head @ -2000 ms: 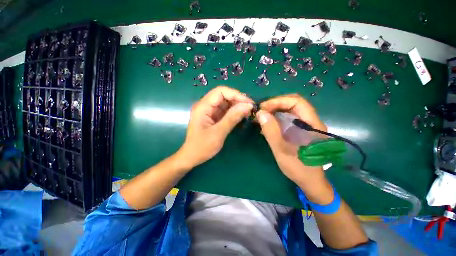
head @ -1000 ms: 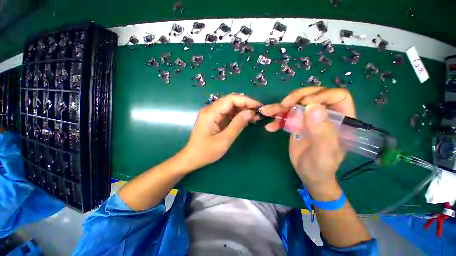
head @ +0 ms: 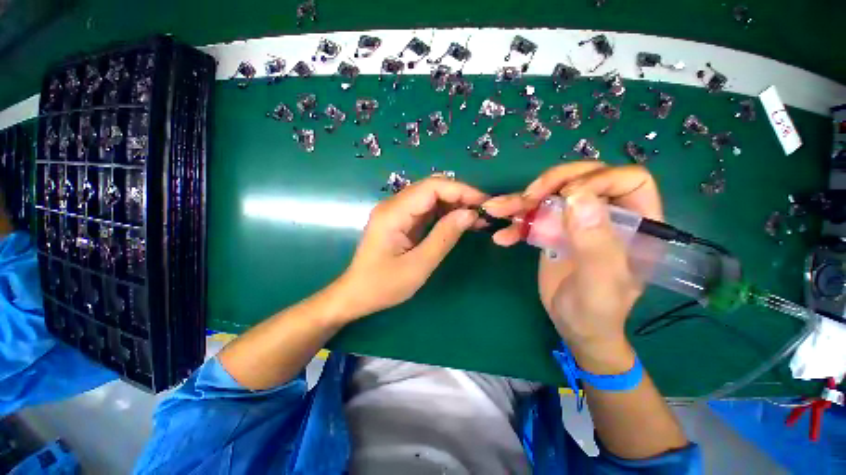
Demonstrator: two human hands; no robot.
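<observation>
My left hand pinches a small dark electronic module between thumb and forefinger, mostly hidden by the fingertips. My right hand holds a clear dispensing syringe with a pink-red front end pointing left at the module; its fingertips meet those of my left hand. Whether the syringe tip touches the module cannot be told. The green adapter head is at the syringe's rear, with a clear air hose running right. A black cable lies along the syringe.
Many modules lie scattered on the green bench and white strip. Stacked black trays stand left. A label strip, grey box, white wipe and red-handled tool are right. A person's blue sleeve shows left.
Since two seconds ago, my right hand has turned and brought the syringe's front end to the module. Two modules now show beyond my left hand. In the last second the hands have barely moved.
</observation>
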